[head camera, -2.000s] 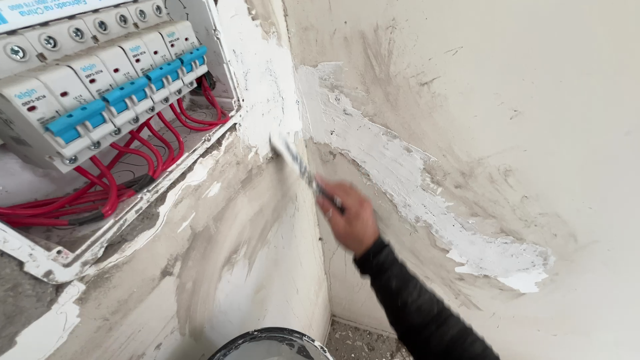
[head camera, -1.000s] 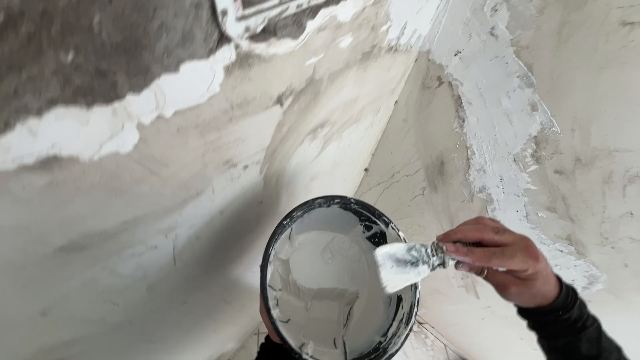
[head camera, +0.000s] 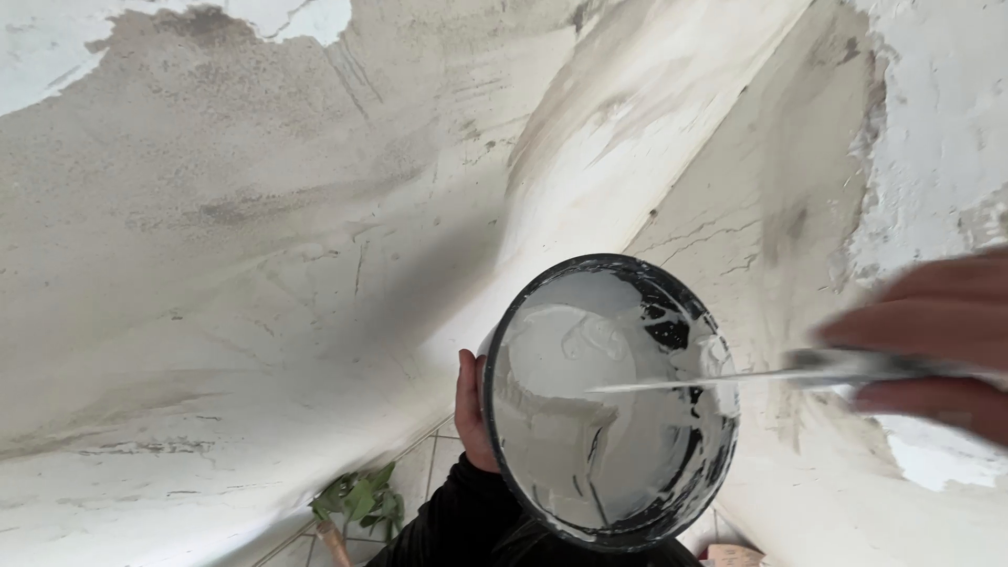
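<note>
A black-rimmed bucket (head camera: 492, 394) with white filler compound (head camera: 567, 354) in it is at the lower centre. My left hand (head camera: 472, 417) holds the bucket from its left side, with most of the fingers hidden behind it. From the right edge my right hand (head camera: 929, 339), blurred, grips a putty knife (head camera: 709, 381), whose blade is seen edge-on and reaches over the bucket's opening. Whether the blade touches the compound I cannot tell. White compound also coats the inside of the bucket's right wall.
Two stained walls meet in a corner (head camera: 685, 173) above the bucket. Rough white filler (head camera: 937, 134) covers part of the right wall, and more (head camera: 315, 20) lies at the top left. Below are a leafy plant (head camera: 362, 500) and a tiled floor (head camera: 417, 468).
My right hand has come away from the wall corner, where it was two seconds ago, to the bucket. The putty knife has turned from flat to edge-on. The view has swung down from the breaker box.
</note>
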